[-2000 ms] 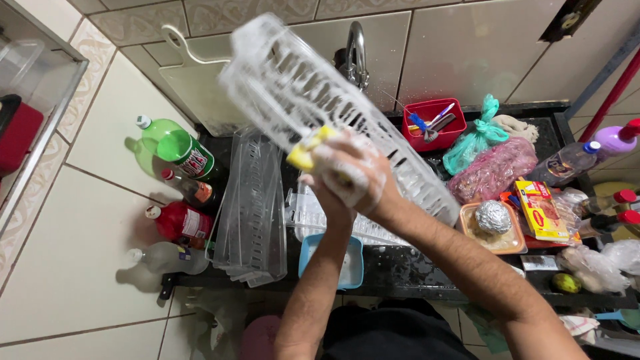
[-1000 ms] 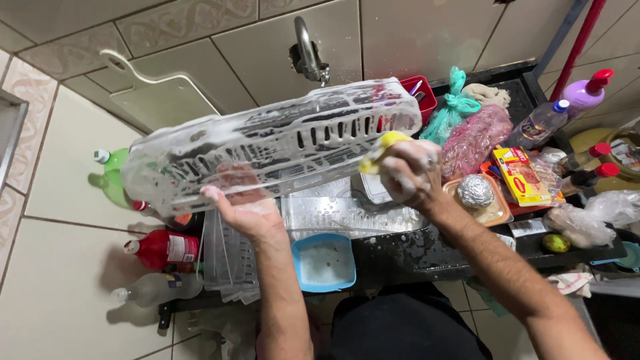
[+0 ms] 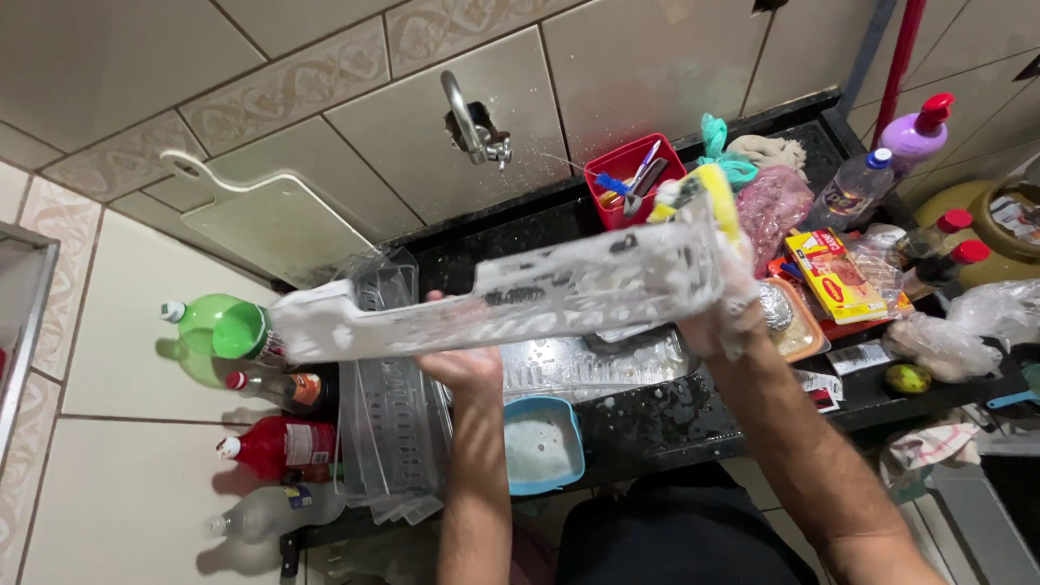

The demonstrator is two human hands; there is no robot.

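Note:
A long clear plastic rack or shelf (image 3: 520,292), coated in white suds, spans the view above the sink. My left hand (image 3: 463,349) supports it from beneath near its middle, the fingers partly hidden behind it. At its right end, my right hand (image 3: 731,280) holds a soapy yellow sponge (image 3: 719,195) against the edge. Below the rack lies the metal sink basin (image 3: 601,366), with more clear slotted plastic in it. A blue tub (image 3: 540,447) of sudsy liquid stands by the front edge. Similar clear slotted pieces (image 3: 394,431) lie on the left of the counter.
Behind the rack, a curved metal faucet (image 3: 467,122) sprays fine water. A white cutting board (image 3: 276,219) leans on the wall. Bottles, among them a red one (image 3: 284,448), line the left. On the right are a red bin (image 3: 634,179), bagged items, a yellow packet (image 3: 837,276) and more bottles.
The rack, tilted steeply at first, now lies nearly level across the view with its edge turned toward me. My left hand has moved under its middle, my right hand with the sponge to its right end.

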